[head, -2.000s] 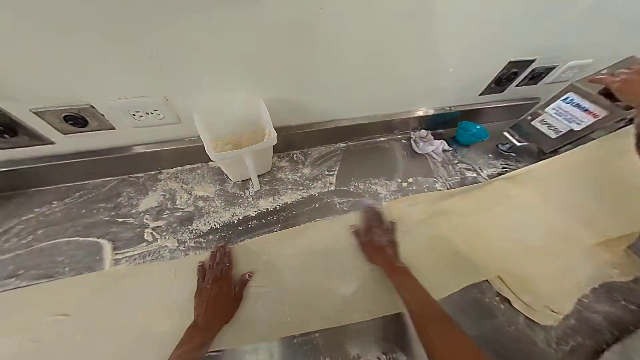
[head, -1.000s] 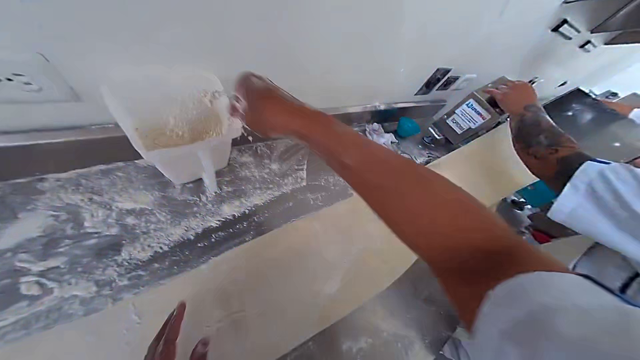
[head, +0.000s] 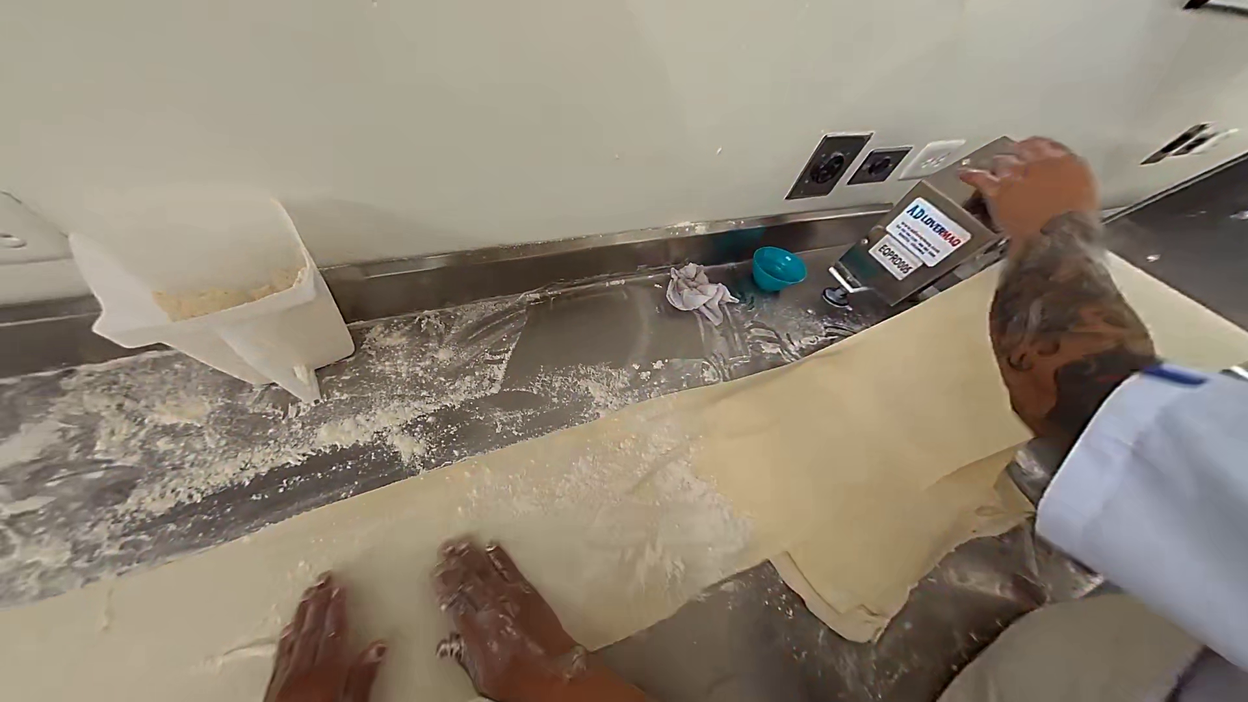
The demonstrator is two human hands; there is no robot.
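Observation:
A long sheet of dough (head: pixel 838 439) runs across the steel table, with flour scattered over its middle. Both my hands rest on it near the bottom of the view, fingers pointing away from me. My left hand (head: pixel 327 643) lies flat with its fingers close together, holding nothing. Just to its right, my right hand (head: pixel 502 609) is dusted with flour, palm down and empty. Beyond them, against the wall, stands a white plastic flour container (head: pixel 234 341) with a handle. Loose flour (head: pixel 390 419) covers the table between container and dough.
A crumpled cloth (head: pixel 697 292) and a teal bowl (head: pixel 778 269) sit by the steel backsplash. At right, a co-worker's tattooed arm (head: pixel 1063 312) reaches over the dough, its hand on a steel machine (head: pixel 921 234) bearing labels. Power outlets (head: pixel 829 166) are set in the wall.
My right hand, at the flour container one second ago, is back down on the dough. Flour now lies on the dough's middle, which looked barer two seconds ago. The view has shifted.

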